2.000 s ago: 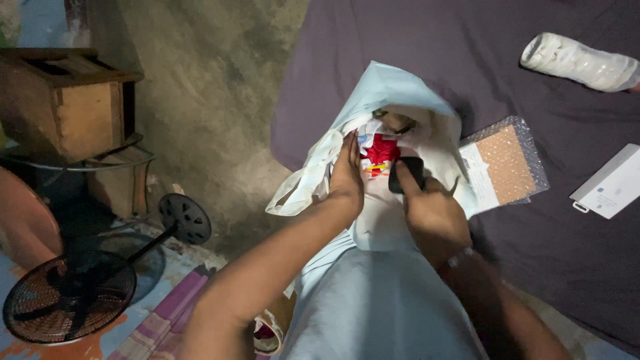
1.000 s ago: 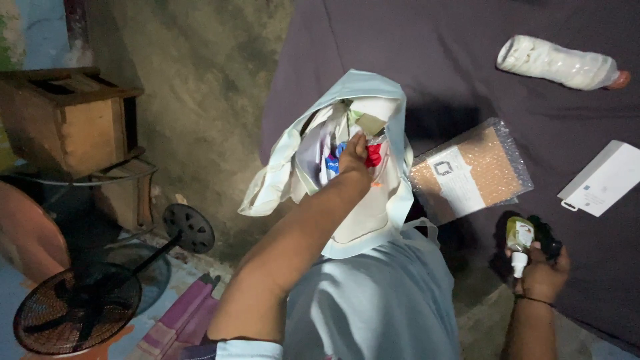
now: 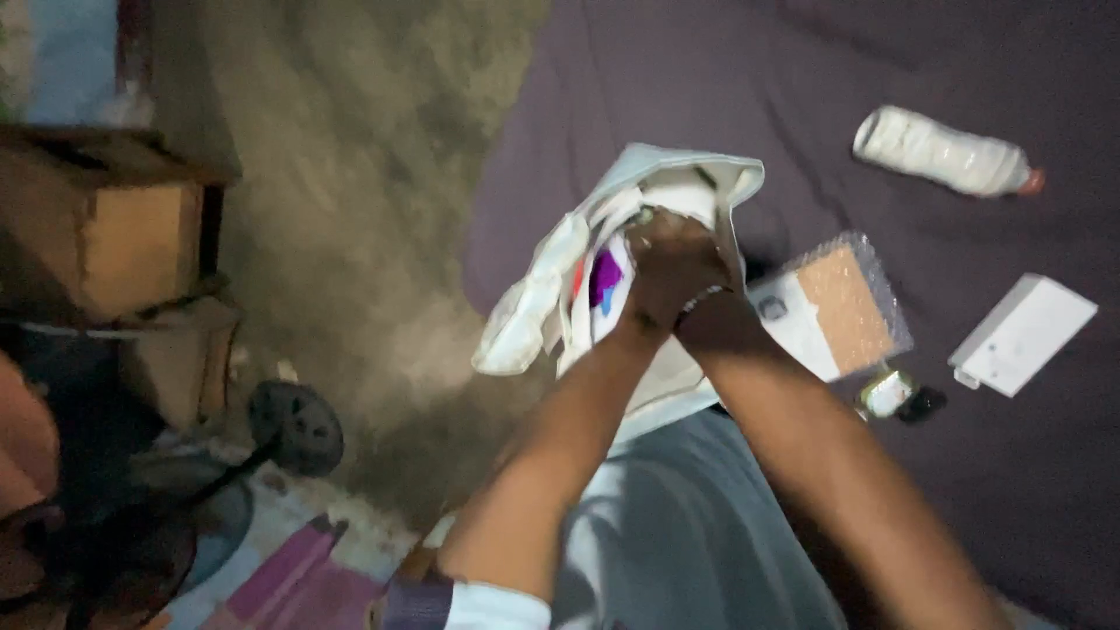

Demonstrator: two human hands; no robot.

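Observation:
A pale fabric bag (image 3: pixel 669 394) lies open on my lap, its strap (image 3: pixel 525 324) hanging out to the left. Both my left hand (image 3: pixel 647 271) and my right hand (image 3: pixel 700 262) reach into its mouth, close together; their fingers are blurred and partly hidden, so any grip cannot be made out. Beside my left hand, a white item with purple and blue print (image 3: pixel 605 280) shows inside. Right of the bag is a bubble-wrapped brown and white packet (image 3: pixel 840 306). Just below the packet lie a small bottle with a label (image 3: pixel 886 394) and a black object (image 3: pixel 921 404).
A white box (image 3: pixel 1024 337) and a whitish plastic bottle with a red cap (image 3: pixel 949 153) rest on the dark bed cover (image 3: pixel 700 79). At the left stand a wooden cabinet (image 3: pixel 140 245) and a black fan part with a round base (image 3: pixel 296 427). Purple fabric (image 3: pixel 284 582) lies low on the left.
My right hand, holding the small bottle over the cover one second ago, has let it go and moved left into the bag. The bottle now lies beside the packet.

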